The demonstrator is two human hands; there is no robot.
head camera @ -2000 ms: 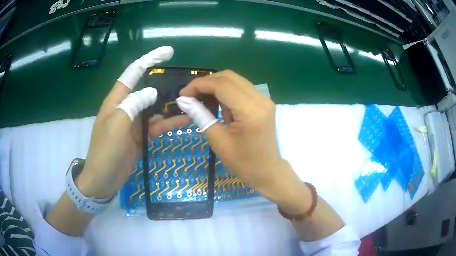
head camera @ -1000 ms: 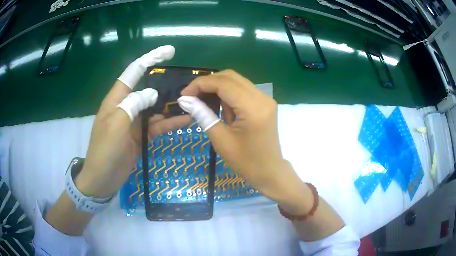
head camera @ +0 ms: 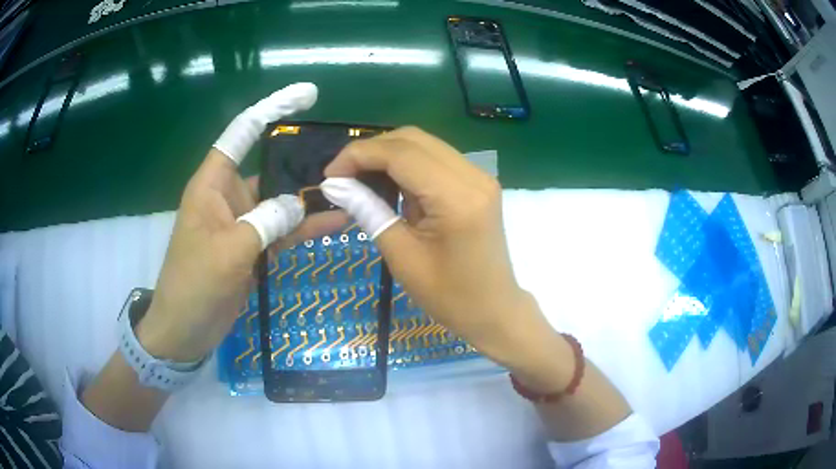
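Observation:
A black phone middle frame [head camera: 323, 386] is held above a blue carrier sheet [head camera: 246, 322] with rows of orange flex strips. My left hand [head camera: 206, 220] holds the frame at its upper left; its white-cotted thumb lies at the lower edge of the solid part and its index finger points up past the frame. My right hand [head camera: 431, 229] pinches one end of a thin orange flex cable [head camera: 310, 190] at the frame's solid part. The cable's left end is beside my left thumb. Whether the cable is stuck down cannot be told.
A green conveyor [head camera: 385, 92] runs across the back and carries several spaced frames, one [head camera: 495, 112] at back centre right. Plain blue sheets [head camera: 720, 266] lie crossed on the white foam [head camera: 587, 275] at right. Part of a red stool [head camera: 672, 451] shows at lower right.
My left thumb has moved right and down to the flex cable's left end. The frames on the conveyor have moved left. My right hand has hardly moved.

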